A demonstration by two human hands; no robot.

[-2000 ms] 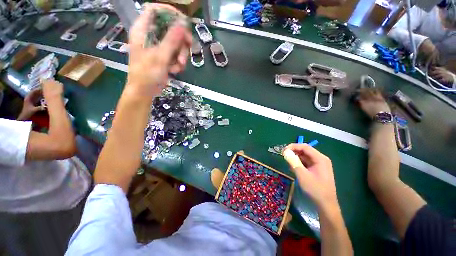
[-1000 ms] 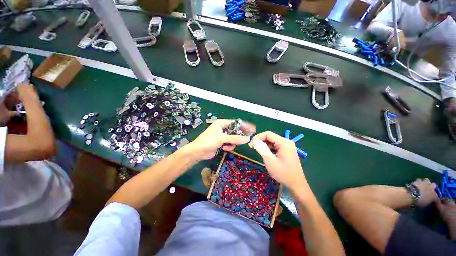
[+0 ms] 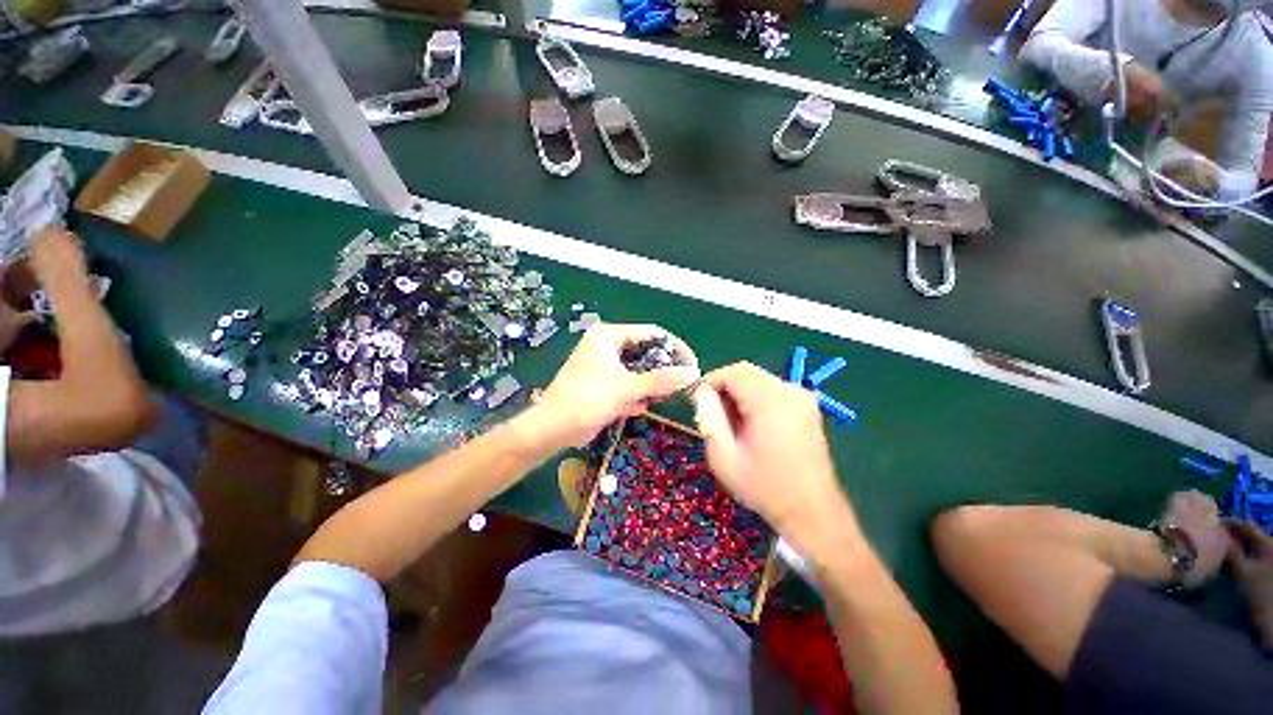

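Note:
My left hand (image 3: pixel 607 380) is cupped around a small clump of wired circuit boards (image 3: pixel 651 355), dark and silver, above the back left corner of the box. My right hand (image 3: pixel 761 430) meets it, thumb and finger pinched at the edge of the clump; what lies between the fingertips is too small to tell. The open cardboard box (image 3: pixel 581 528) below is filled with small red and dark-blue round ends. Several blue battery cells (image 3: pixel 827 374) lie on the bench just behind my right hand.
A large pile of wired parts (image 3: pixel 405 328) lies left of the box. A pale edge rail (image 3: pixel 670 277) and grey post (image 3: pixel 328 119) border the belt, which carries device housings (image 3: pixel 933 259). Another person's forearm (image 3: pixel 1026 559) rests at the right; a worker sits left.
My left hand came down from the upper left with its clump and met my right hand, which moved left. In the last second both stayed together. The neighbour's arm at right drew back from the belt.

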